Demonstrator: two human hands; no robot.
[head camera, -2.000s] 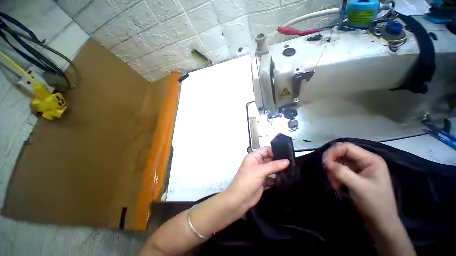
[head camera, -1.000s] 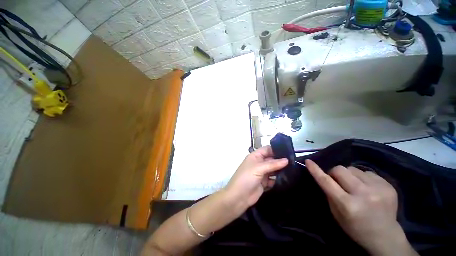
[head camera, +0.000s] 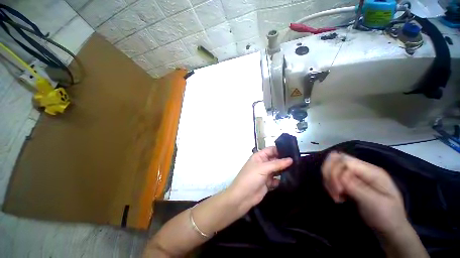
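My left hand (head camera: 260, 174) pinches the short dark waistband end (head camera: 288, 151) between thumb and fingers and holds it upright in front of the machine. My right hand (head camera: 355, 181) is to its right, apart from it, with curled fingers, slightly blurred. Whether it holds a fine thread or needle cannot be seen. The dark, slightly shiny garment (head camera: 428, 189) lies below both hands and spreads to the right. The off-white sewing machine (head camera: 353, 70) stands behind, its lit needle area (head camera: 286, 122) just beyond the waistband end.
Blue-handled snips (head camera: 448, 139) lie at the right edge. The white tabletop (head camera: 217, 126) extends left to an orange edge (head camera: 164, 146) and brown cardboard (head camera: 91, 136). A yellow plug (head camera: 52, 99) is at far left. A blue-green item (head camera: 378, 13) stands on the machine.
My right hand went from curled to an extended index finger beside the waistband end, with a fine pale line there, and is now curled and farther right. My left hand keeps its hold.
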